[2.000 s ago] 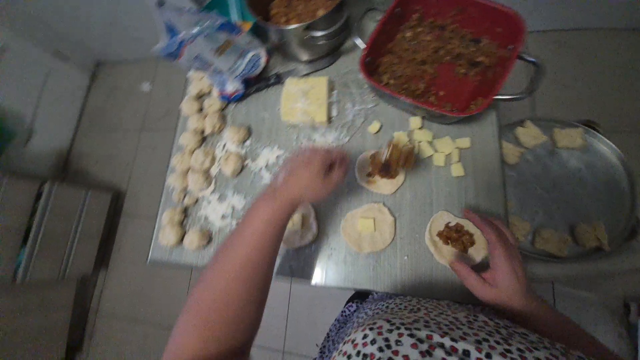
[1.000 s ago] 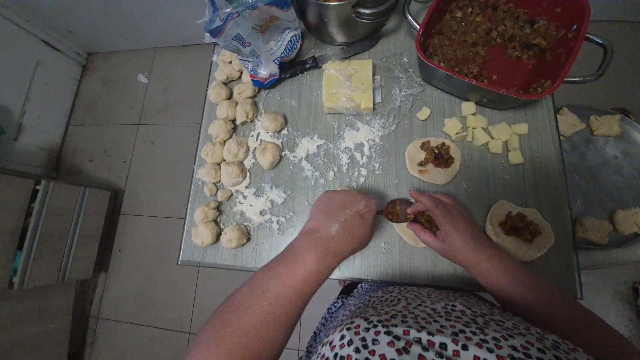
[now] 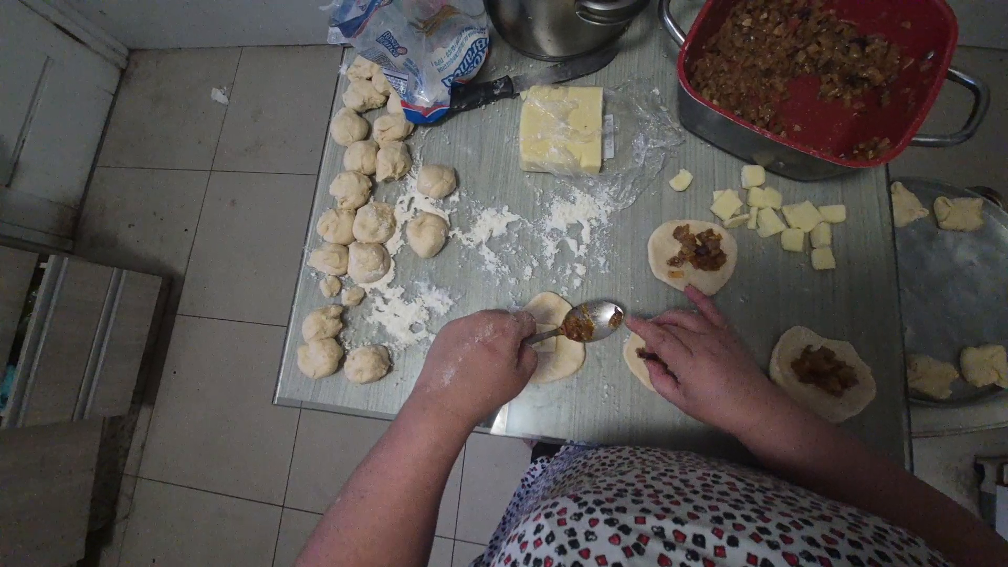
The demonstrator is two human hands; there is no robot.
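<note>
My left hand [image 3: 482, 358] is closed around the handle of a metal spoon [image 3: 592, 321], whose bowl is smeared with brown filling. Under the spoon's handle lies a flat dough round [image 3: 561, 362], partly hidden by my left hand. Another dough round [image 3: 635, 365] with some filling is mostly covered by my right hand [image 3: 693, 354]. The fingers of that hand are spread, one fingertip close to the spoon's tip. Brown filling also lies on an upper dough round [image 3: 713, 272], which a right fingertip meets at its lower edge, and on one at the right [image 3: 858, 370].
Several dough balls [image 3: 368, 262] line the table's left side by scattered flour. Cheese cubes [image 3: 802, 215], a wrapped yellow block [image 3: 561, 130], a knife [image 3: 563, 72], a plastic bag [image 3: 441, 47], a steel pot [image 3: 543, 31] and a red-lined pan of filling [image 3: 913, 47] lie beyond. A metal tray [image 3: 945, 291] holds dough pieces.
Since a second ago my left hand has moved left with the spoon, off the middle dough round. Two seconds ago my right hand was at the round on the right.
</note>
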